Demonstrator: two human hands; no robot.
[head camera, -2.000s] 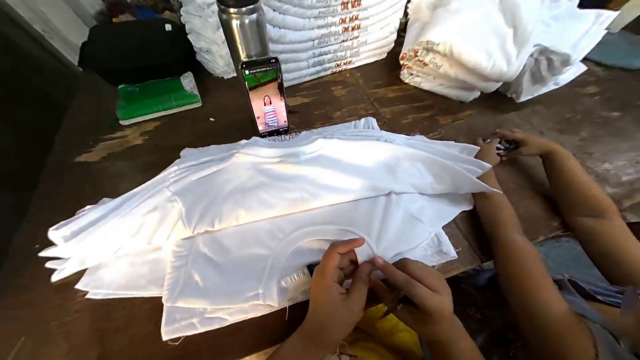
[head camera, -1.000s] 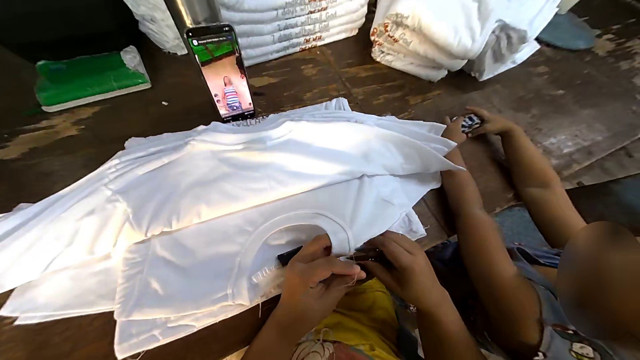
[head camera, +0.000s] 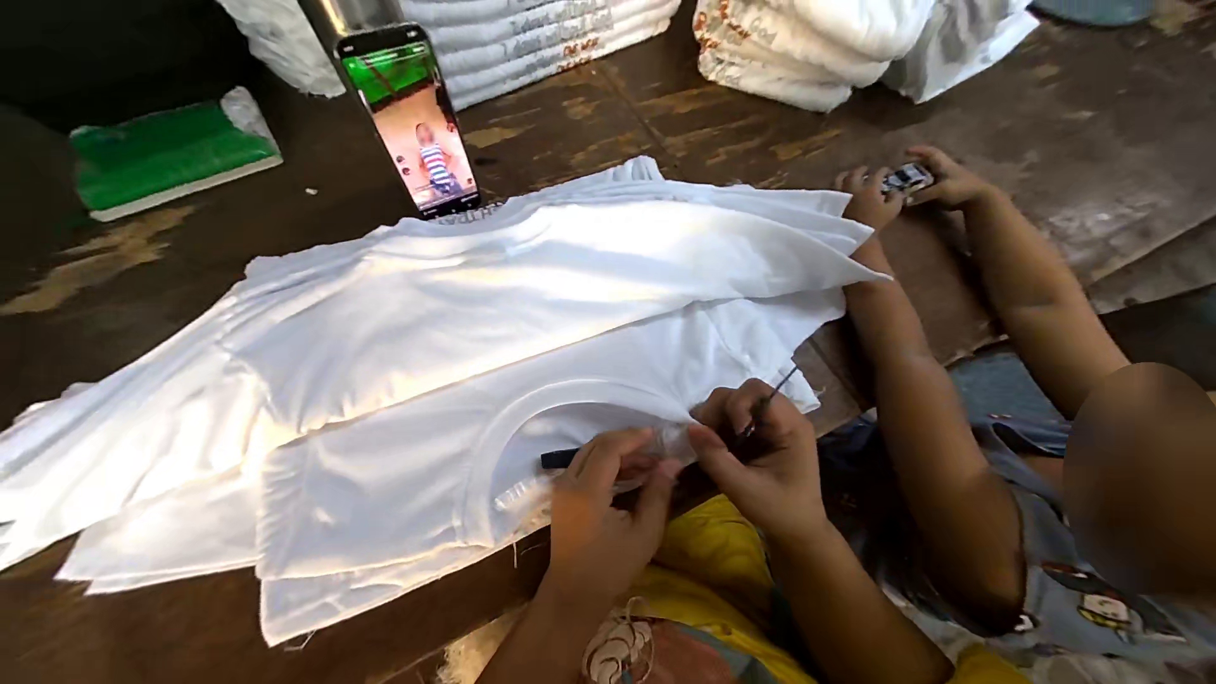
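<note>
A white T-shirt lies on a fanned stack of white shirts at the table's near edge. My left hand pinches the right side of its round neckline, fingertips by a small translucent piece. Opposite, my right hand pinches the same neckline between thumb and finger. A thin dark pointed tool, its kind unclear, sticks up from my right hand's curled fingers. A small black object shows beside my left fingers, inside the neck opening.
A smartphone leans on a metal bottle behind the shirts. Folded white shirts and another white pile stand farther back. A green pad lies left. Another person's hands hold a small toy car at right.
My fingers have shifted along the neckline, and the thin tool now points up from my right hand. The view has moved closer to the shirts.
</note>
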